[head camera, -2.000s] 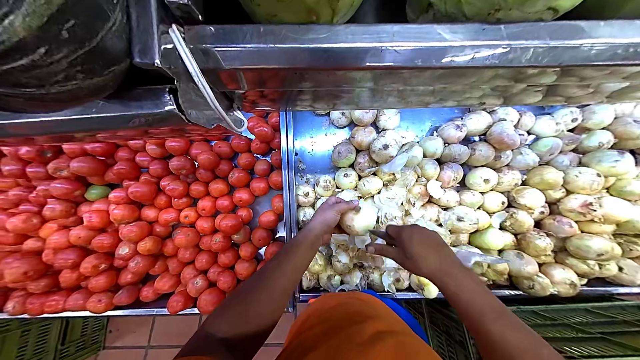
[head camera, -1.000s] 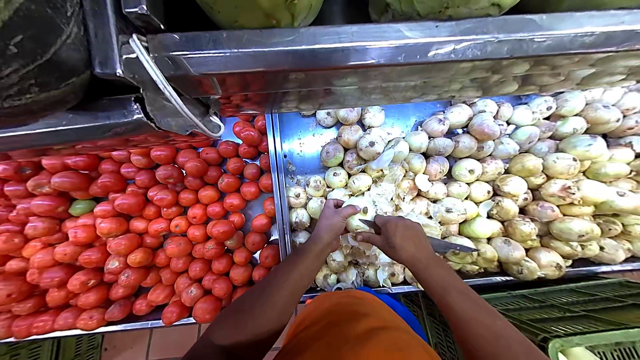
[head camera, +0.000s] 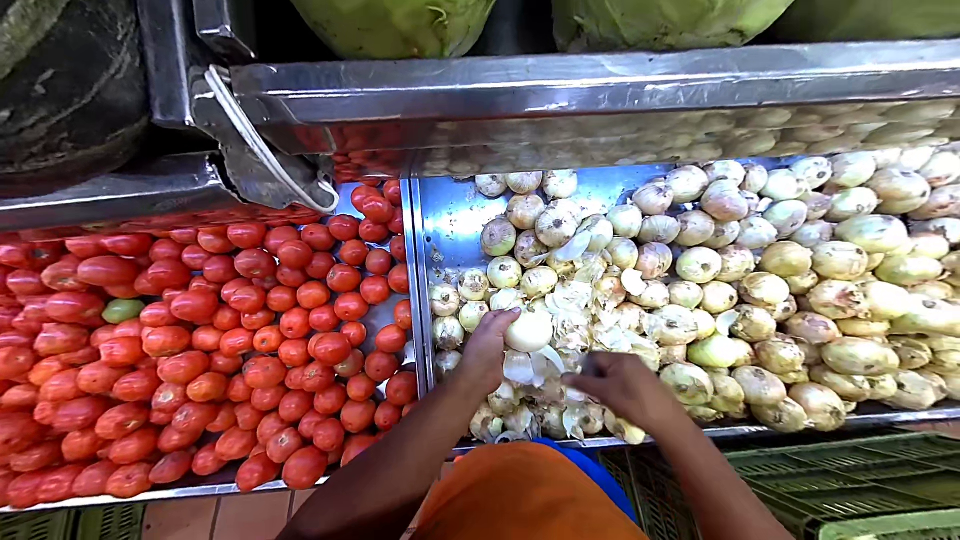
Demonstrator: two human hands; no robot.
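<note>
My left hand (head camera: 487, 349) holds a pale, peeled onion (head camera: 529, 331) above the bin of white onions. A little to the right and lower, my right hand (head camera: 622, 382) is curled with its fingers bent; whether the knife is in it is hidden by blur. Loose papery onion skins (head camera: 574, 300) lie among the onions beyond my hands, and strips of skin (head camera: 536, 365) show just below the held onion. Whole unpeeled onions (head camera: 859, 356) fill the right part of the metal bin.
Red tomatoes (head camera: 184, 367), one of them green (head camera: 123, 310), fill the bin on the left behind a metal divider (head camera: 417, 285). A metal shelf edge (head camera: 525, 82) with large green produce (head camera: 397, 22) crosses above. Green plastic crates (head camera: 847, 472) stand at the lower right.
The knife blade seen pointing right from my right hand a second ago no longer shows. My right hand has moved slightly away from the onion, which now looks smoother and whiter.
</note>
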